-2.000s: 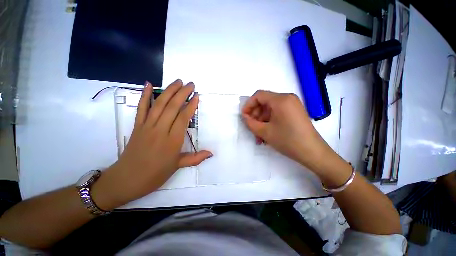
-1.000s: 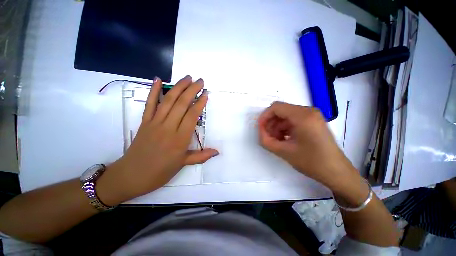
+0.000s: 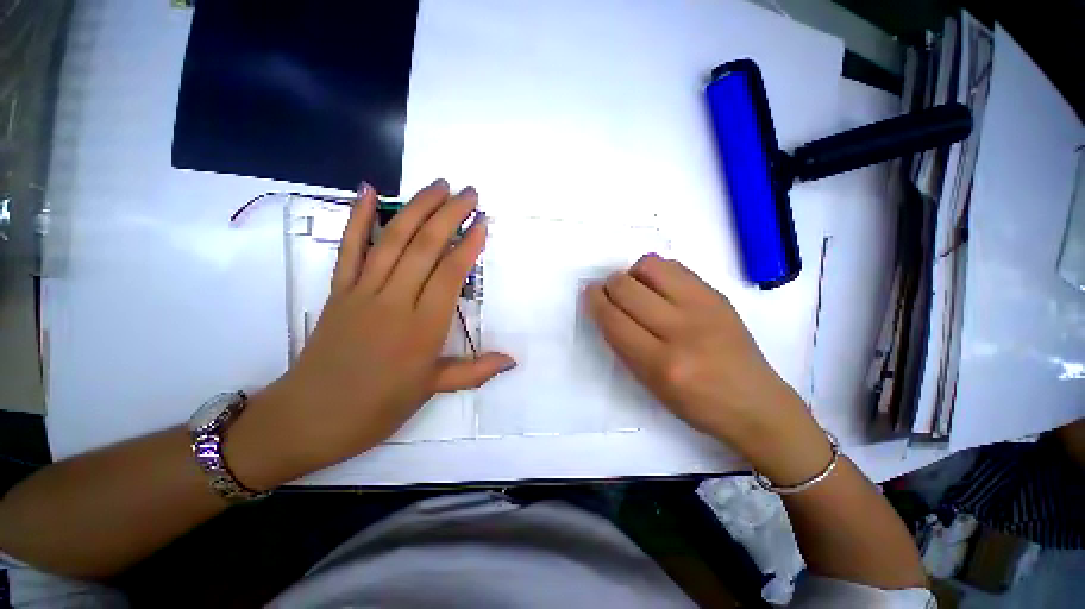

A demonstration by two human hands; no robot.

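Note:
A pale, nearly clear panel [image 3: 535,369] lies on the white sheet in front of me. A small green circuit board [image 3: 388,212] shows partly under my left fingertips, with a thin dark wire [image 3: 264,198] curving out to the left. My left hand [image 3: 399,286] lies flat with fingers spread over the board and the panel's left part, thumb on the pale panel. My right hand [image 3: 672,333] is over the panel's right part with its fingers curled and fingertips together. Whether it pinches a thin clear film cannot be told.
A glossy dark panel [image 3: 298,89] lies at the upper left, close beyond my left fingertips. A blue roller [image 3: 754,173] with a black handle lies at the upper right. A stack of sheets [image 3: 934,238] stands further right. The white sheet's front edge [image 3: 535,476] is near my body.
Since the last frame my right hand has moved slightly left and turned, its knuckles now upward. My left hand stays on the board and panel. The whole view has shifted slightly.

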